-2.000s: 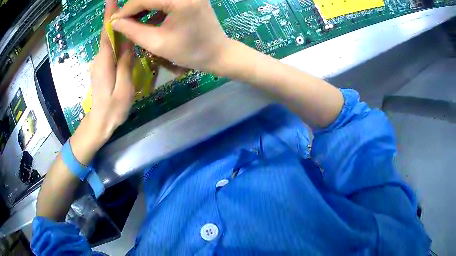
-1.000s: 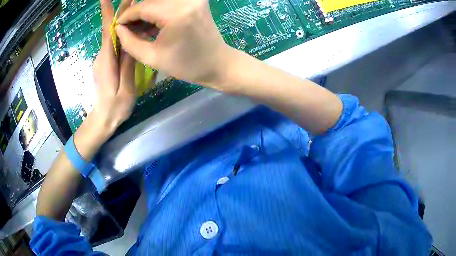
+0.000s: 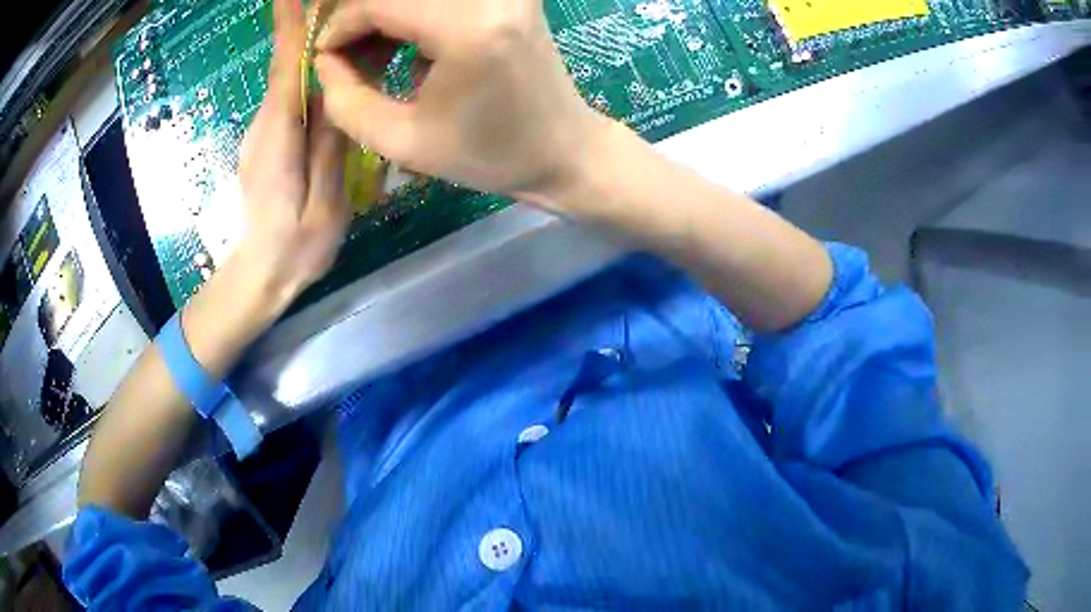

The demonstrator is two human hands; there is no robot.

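Note:
My left hand [image 3: 293, 179] is raised over the green circuit board [image 3: 652, 60] and holds a yellow insulating sheet [image 3: 363, 179], seen partly between its fingers. My right hand [image 3: 461, 90] is beside it, thumb and forefinger pinched at the thin upper edge of the yellow sheet. The top of my left hand is cut off by the picture's edge. Most of the sheet is hidden by the hands. Another yellow sheet [image 3: 847, 14] lies on the board at the upper right.
A silver conveyor rail [image 3: 479, 257] runs between the board and my body. A black tray [image 3: 233, 526] is below the rail at the lower left. A wrist strap [image 3: 192, 365] is on my left wrist. A grey surface is at the right.
Both hands have moved slightly right over the board, still together at the yellow sheet. The yellow patch below the fingers now shows smaller than two seconds ago.

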